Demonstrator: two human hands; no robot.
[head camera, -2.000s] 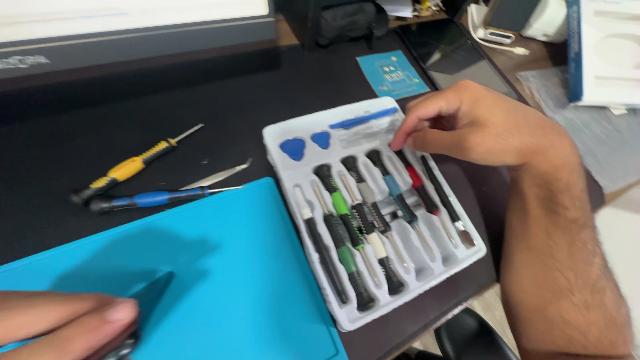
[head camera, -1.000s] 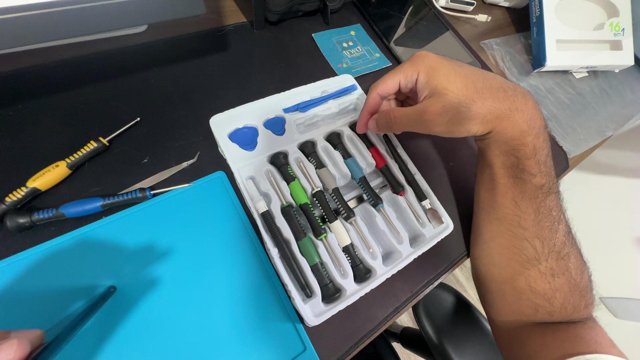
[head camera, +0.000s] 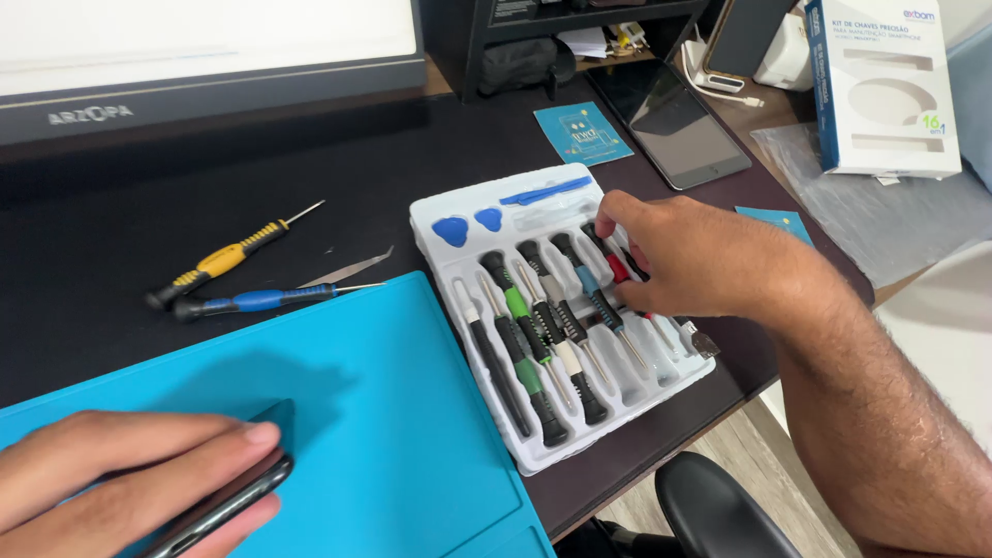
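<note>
My left hand holds a dark smartphone by its edges above a blue work mat. A white plastic tray of precision screwdrivers lies right of the mat. My right hand is over the tray's right side, fingers around the red-banded screwdriver; whether they grip it is unclear. The tray also bears a green screwdriver, a light blue one, a black pen-like tool and blue opening picks. Yellow and blue screwdrivers and tweezers lie left of the tray.
A monitor stands at the back left. Behind the tray are a blue card and a tablet. A product box stands on a clear plastic bag at the right. A black chair is below the desk edge.
My right hand has moved from the tray's upper right edge down over the red-banded screwdriver. More of my left hand and the phone now shows.
</note>
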